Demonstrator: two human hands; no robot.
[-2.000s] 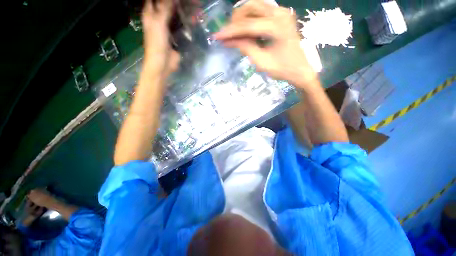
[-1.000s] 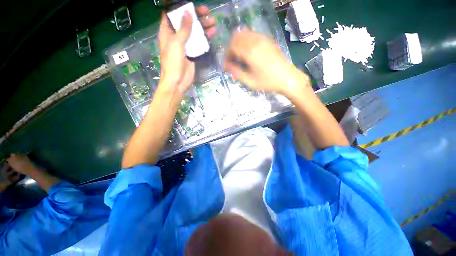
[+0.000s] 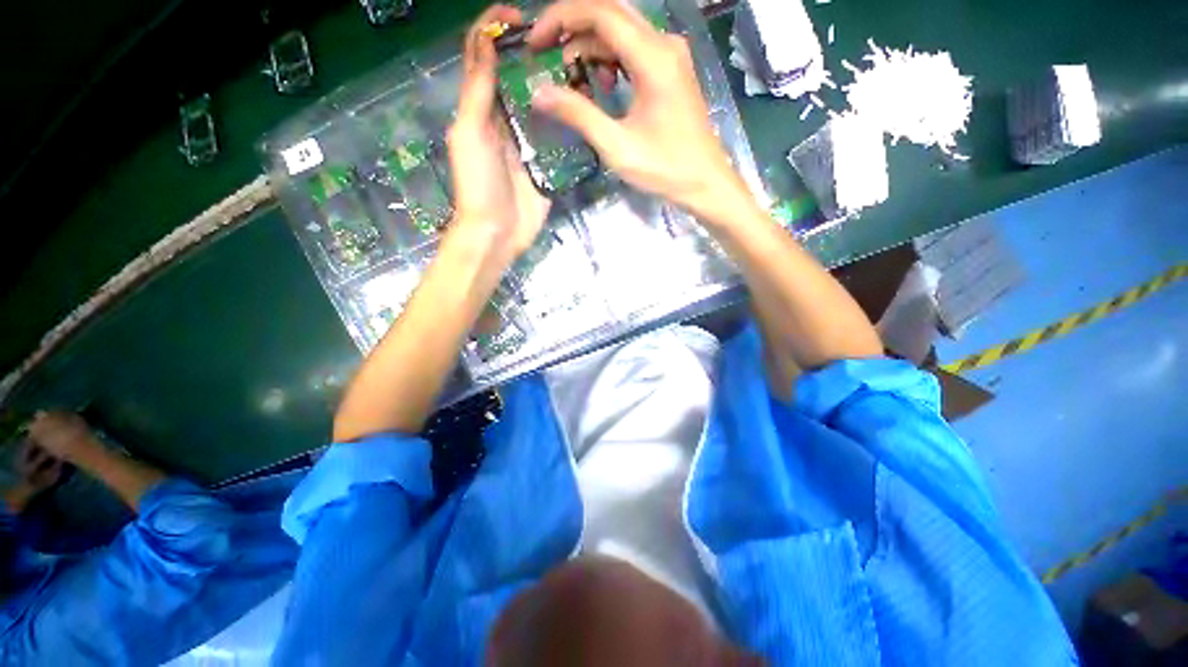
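Note:
My left hand (image 3: 493, 176) holds a dark-rimmed device housing (image 3: 558, 159) over the upper part of the clear blister tray (image 3: 391, 98). A green circuit board (image 3: 525, 84) shows inside the housing. My right hand (image 3: 651, 111) is at the right side of the housing, thumb and fingers at the board; whether it pinches a small part I cannot tell. More green boards (image 3: 345, 235) lie in the tray's pockets. A small white label (image 3: 302, 156) is at the tray's corner.
White stacked blocks (image 3: 779, 50) stand right of the tray, with another stack (image 3: 1058, 115) farther right. Between them is a pile of white strips (image 3: 912, 98). Assembled units (image 3: 291, 61) lie beyond the tray. Cartons (image 3: 964, 280) are below the bench edge. A person's hands (image 3: 78, 443) are at left.
The held unit has turned from its white face to its green board side. My right hand has moved up from over the tray to the unit.

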